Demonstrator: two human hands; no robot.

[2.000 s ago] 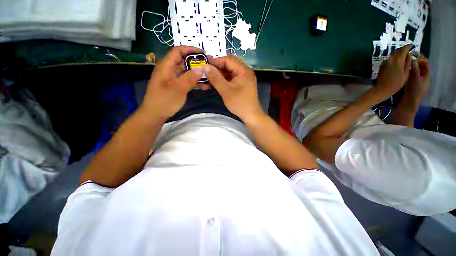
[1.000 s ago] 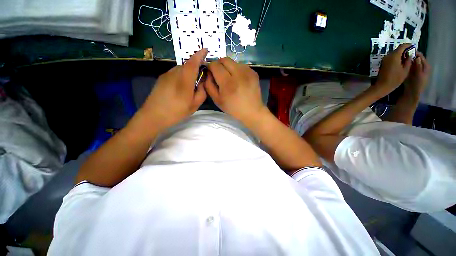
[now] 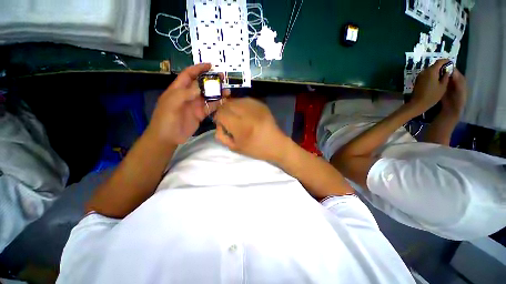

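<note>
My left hand point(image 3: 178, 108) holds a black rounded-square unit point(image 3: 211, 87) at the bench edge. Its face is up, with a white square and a little yellow inside. My right hand point(image 3: 247, 127) is just below and right of the unit, with its fingers curled and slightly blurred. Thin pale strands show between the unit's lower edge and the right fingertips. A small dark sliver shows at the right hand's fingers; I cannot tell what it is. A white die-cut sheet point(image 3: 220, 34) with black marks lies behind the unit on the bench.
White string-like loops point(image 3: 176, 32) and a ragged white clump point(image 3: 270, 44) flank the sheet. Thin V-shaped tweezers point(image 3: 292, 21) lie beyond. Another black unit point(image 3: 350, 34) lies on the green bench point(image 3: 324, 61). A white layered stack point(image 3: 77, 25) is at left. A neighbour's hands point(image 3: 438, 89) work at right, beside a ragged die-cut sheet point(image 3: 416, 66).
The unit, edge-on and mostly hidden between both hands one second ago, now faces up in my left hand. My right hand has moved down off it. Thin strands now show below it.
</note>
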